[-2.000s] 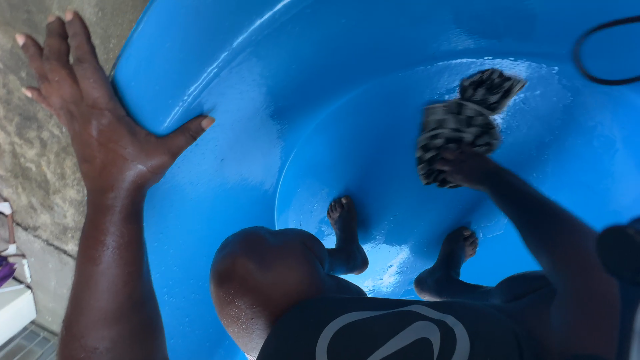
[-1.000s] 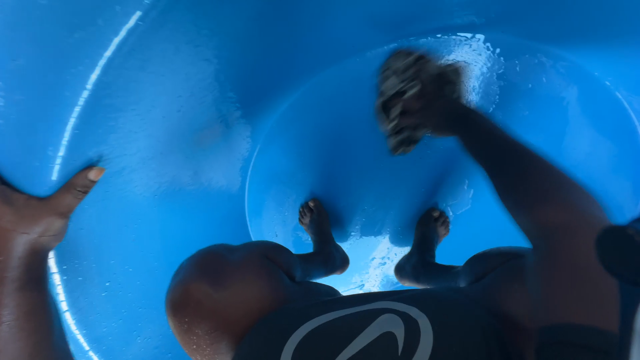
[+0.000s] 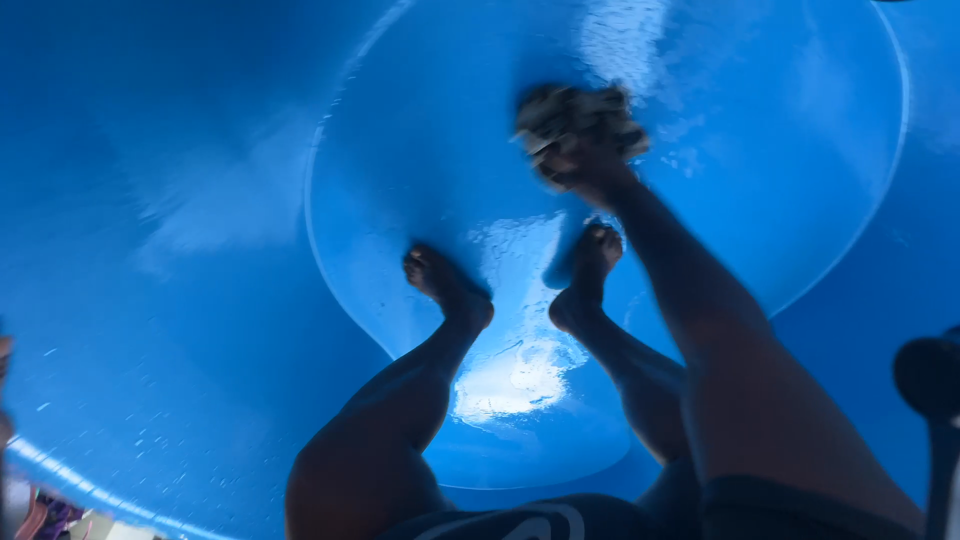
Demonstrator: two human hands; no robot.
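My right hand (image 3: 581, 165) grips a crumpled, dark-and-light patterned cloth (image 3: 581, 120), blurred by motion, over the wet floor of a large blue plastic basin (image 3: 465, 150). The hand is just ahead of my bare right foot. Whether the cloth touches the surface cannot be told. Of my left hand (image 3: 4, 360) only a sliver shows at the left edge, close to the basin's rim; its fingers are mostly out of frame.
My bare feet (image 3: 592, 262) stand apart inside the basin. Its pale rim (image 3: 97, 491) curves along the lower left, with purple and white items (image 3: 56, 517) beyond it. A black rounded object on a stem (image 3: 930, 379) is at the right edge.
My right hand has moved with the cloth nearer to my feet. My left hand, spread on the rim two seconds ago, has almost left the view as the camera shifted.
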